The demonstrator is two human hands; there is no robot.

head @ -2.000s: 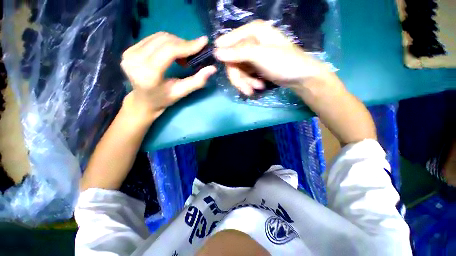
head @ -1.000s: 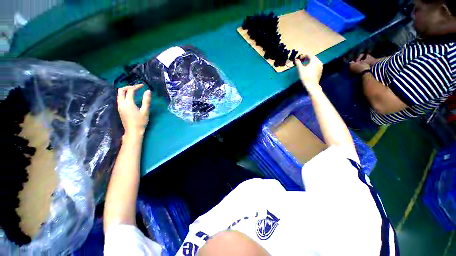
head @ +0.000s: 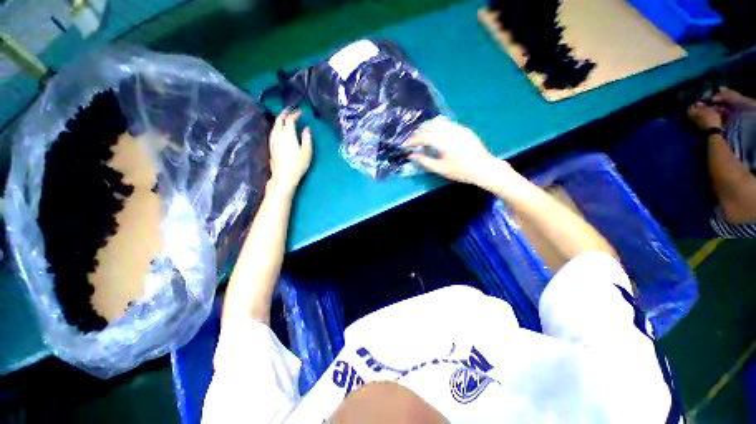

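A clear crinkled parts bag [head: 390, 103] full of small black pieces lies on the bench before me, with a white paper label [head: 354, 58] on it. My right hand [head: 452, 149] is at the bag's lower right part, fingers over black pieces; whether it grips one is unclear. My left hand [head: 290, 149] is at the small heap of loose black housings [head: 294, 89] left of the bag. Its fingertips are at the heap's near edge, and any hold on a piece is not clear.
A large cloudy liner bag [head: 195, 240] at left surrounds cardboard and black parts. A cardboard sheet [head: 617, 50] with black parts [head: 539, 41] lies at right, beside a blue bin [head: 684, 18]. Blue crates [head: 630, 224] stand below the bench edge. Another person's arm [head: 729, 170] shows at far right.
My right hand has moved left from the cardboard's black row to the centre bag. My left hand has moved to the loose housings. The view has shifted, so bench items sit farther right.
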